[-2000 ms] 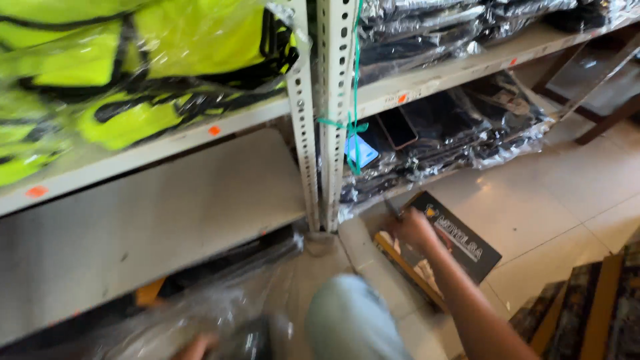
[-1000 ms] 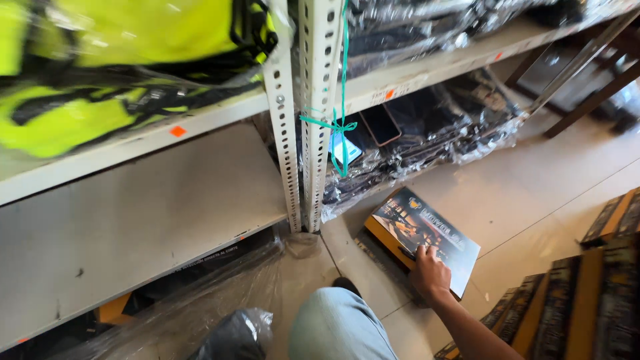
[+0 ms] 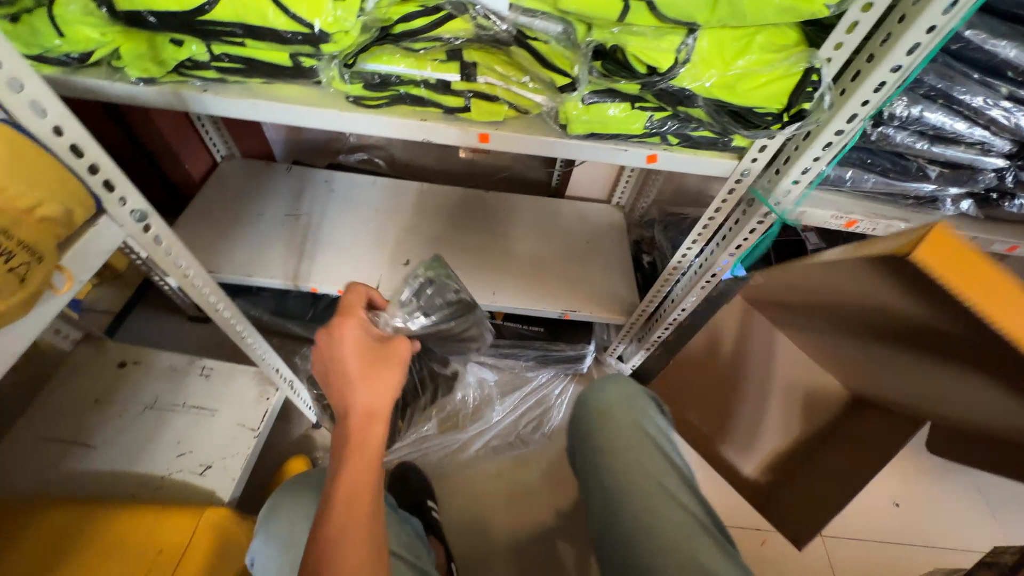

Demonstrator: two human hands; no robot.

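My left hand (image 3: 364, 352) is closed around the gathered end of a clear plastic bag with something dark inside (image 3: 440, 312). It hangs just in front of the low white shelf, above my left foot. On the right, a cardboard box (image 3: 800, 400) stands open and tilted, its brown inside showing and one flap edged in orange. My right hand is outside the frame; whether it touches the box cannot be seen.
Bagged neon-yellow garments (image 3: 480, 80) lie on the shelf above. Perforated metal posts (image 3: 720, 240) and bagged dark goods (image 3: 944, 120) flank the right side. Loose clear plastic (image 3: 496, 400) spreads on the floor by my knees. A yellow bag (image 3: 40, 224) is at the left.
The printed box that lay shut on the floor under my right hand is out of sight there; an open box stands raised at the right. My left hand has come into clear view. The view has swung left.
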